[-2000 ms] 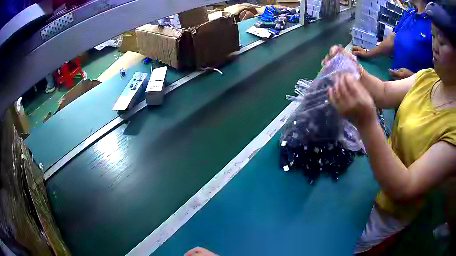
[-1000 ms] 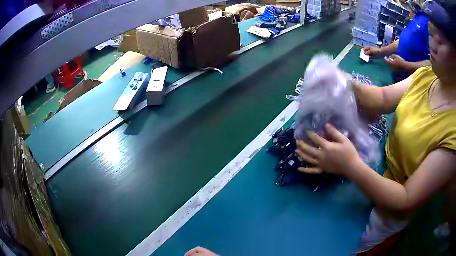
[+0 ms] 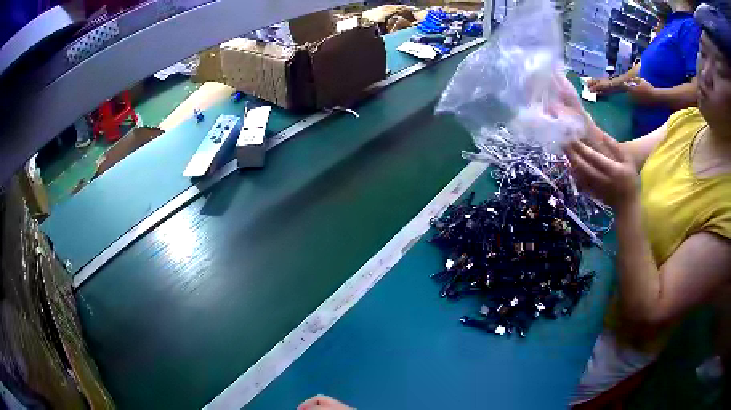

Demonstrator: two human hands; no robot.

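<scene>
Only a small piece of one of my hands (image 3: pixel 322 403) shows at the bottom edge; which hand is unclear, and its fingers and anything in them are cut off. In front, black cables (image 3: pixel 521 252) with small metal plugs and whitish leads lie heaped on the teal-green bench (image 3: pixel 385 360). A neighbouring worker holds a crinkled clear plastic bag (image 3: pixel 505 76) over the back of the heap.
The dark green conveyor belt (image 3: pixel 264 240) runs beside the bench between pale rails. Two long pale cartons (image 3: pixel 213 146) and a large open brown carton (image 3: pixel 272 72) stand beyond it. A person in blue (image 3: pixel 669 60) works at the back right. Ragged cardboard (image 3: pixel 40 312) is at left.
The neighbour's bag has lifted off the cables and moved up and back, exposing a wider heap. The visible piece of my hand has barely moved.
</scene>
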